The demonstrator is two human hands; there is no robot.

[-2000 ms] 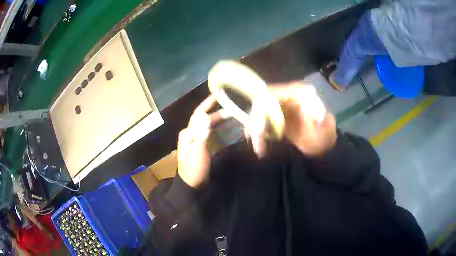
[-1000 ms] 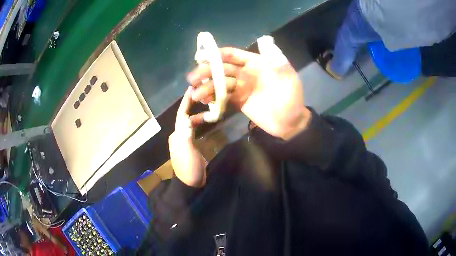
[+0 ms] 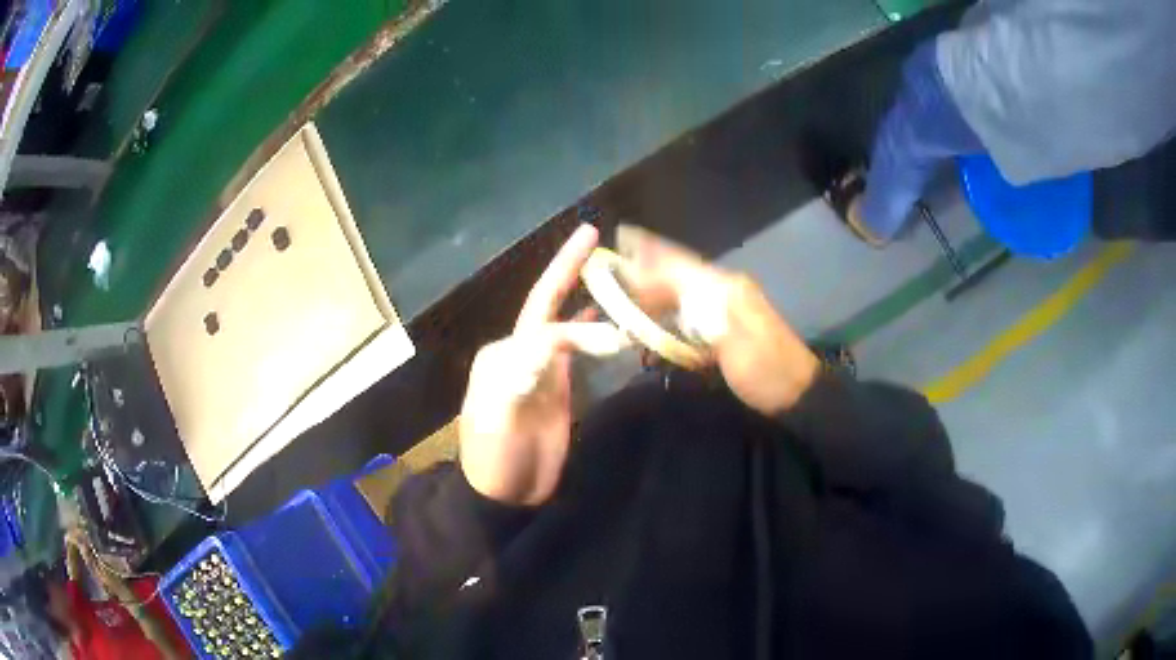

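A cream-white tape roll [image 3: 632, 312] is tilted and seen nearly edge-on between my hands, in front of my chest. My right hand [image 3: 742, 338] is at its right side, with blurred fingers around the roll. My left hand [image 3: 516, 406] is at its left, index finger pointing up and thumb reaching across to the roll. The fingertips look pale, as if wrapped, but glare hides the detail. I cannot tell whether my left hand grips the roll or a strip of tape.
A tan cardboard sheet [image 3: 290, 348] with several small dark pieces lies on the green bench [image 3: 503, 103]. A blue bin [image 3: 316, 548] with small metallic parts is at lower left. A person [image 3: 1070, 77] sits on a blue stool [image 3: 1025, 213] at upper right.
Both hands and the roll have come lower than a second ago. The roll has tilted from near upright to slanting, and my left index finger and thumb are spread wider.
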